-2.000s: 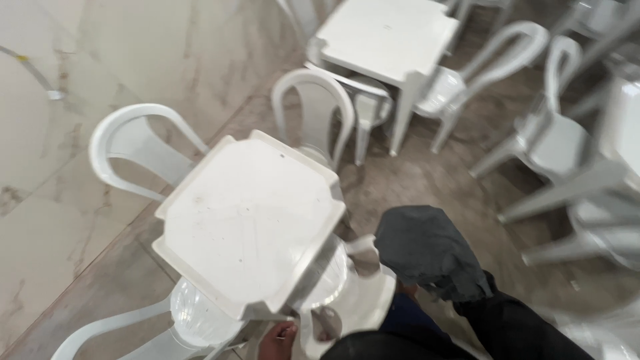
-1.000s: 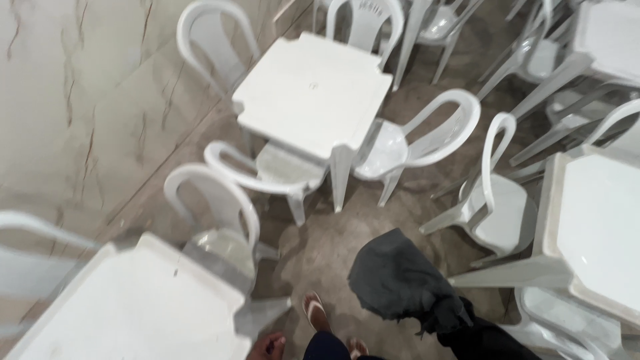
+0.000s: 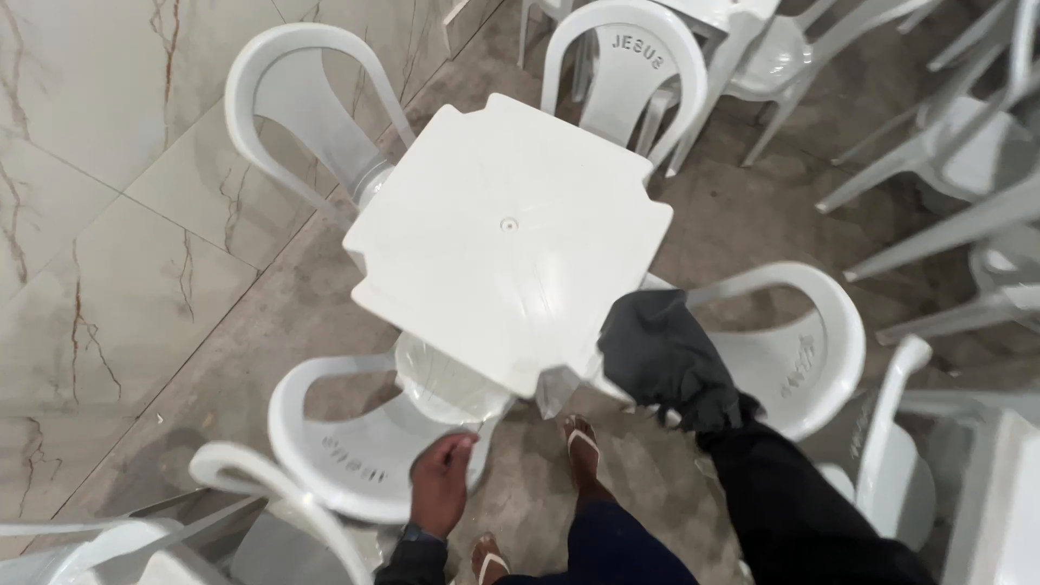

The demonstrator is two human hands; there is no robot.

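Observation:
A white square plastic table (image 3: pixel 512 227) with notched edges fills the middle of the view. My left hand (image 3: pixel 441 485), fingers curled and apparently holding nothing, is over the back of a white plastic chair (image 3: pixel 349 463) at the near left; whether it touches the chair is unclear. A dark grey cloth (image 3: pixel 662 349) covers my right hand (image 3: pixel 650 337) at the table's near right corner, so its fingers are hidden. Another white plastic chair (image 3: pixel 780 357) stands just right of the cloth.
Two more chairs stand at the table's far sides, one at the upper left (image 3: pixel 313 114) and one at the upper right (image 3: pixel 626 73). Stacked-close chairs and table legs crowd the right. A marble-look tiled wall (image 3: pixel 122 203) is at the left. My sandalled feet (image 3: pixel 582 447) are below.
The view has moved on past the earlier nearest table to another one. My cloth-covered right hand, over the floor one second ago, is now at this table's corner.

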